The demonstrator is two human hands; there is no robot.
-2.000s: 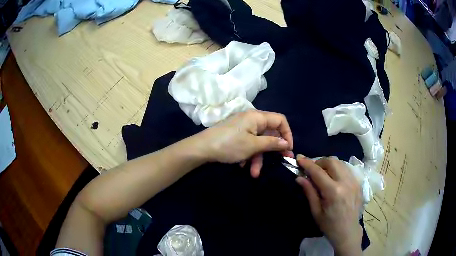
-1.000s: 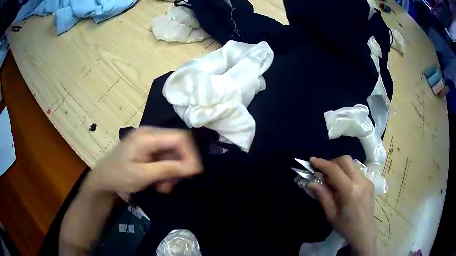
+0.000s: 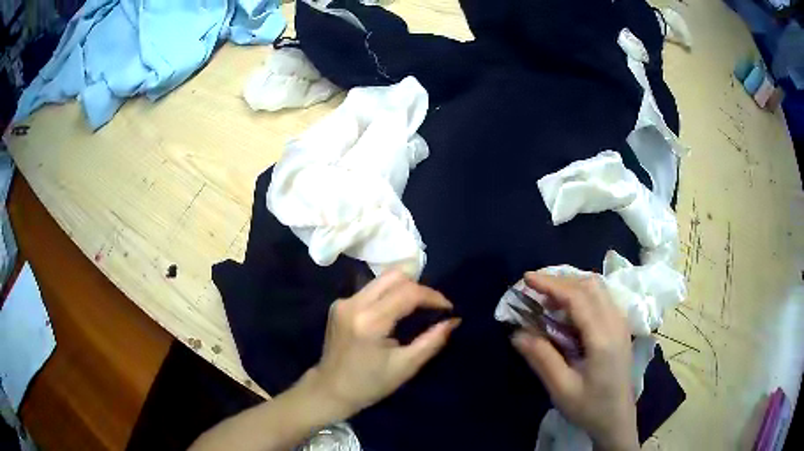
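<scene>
The black garment (image 3: 494,167) lies spread under both hands. A puffy white ruffle (image 3: 344,176) lies on it at the left centre, and more white ruffle (image 3: 648,286) runs down the right side. My left hand (image 3: 388,339) is just below the left ruffle, thumb and forefinger apart, with nothing visible between them. My right hand (image 3: 577,352) holds the thread snips (image 3: 555,330), blades pointing up-left over a bit of white ruffle. A white fabric rosette (image 3: 335,438) shows at the bottom edge, partly hidden by my left forearm.
The pale wooden table (image 3: 132,220) has a curved edge above a reddish-brown floor. Light blue garments (image 3: 159,53) lie at the upper left. Small thread spools (image 3: 755,81) stand at the far right, and a pink-purple item (image 3: 771,421) lies at the lower right.
My left hand moved left off the cloth by the snips, then back toward the centre. The left ruffle has unfolded downward. The whole view has shifted, showing more of the blue garments.
</scene>
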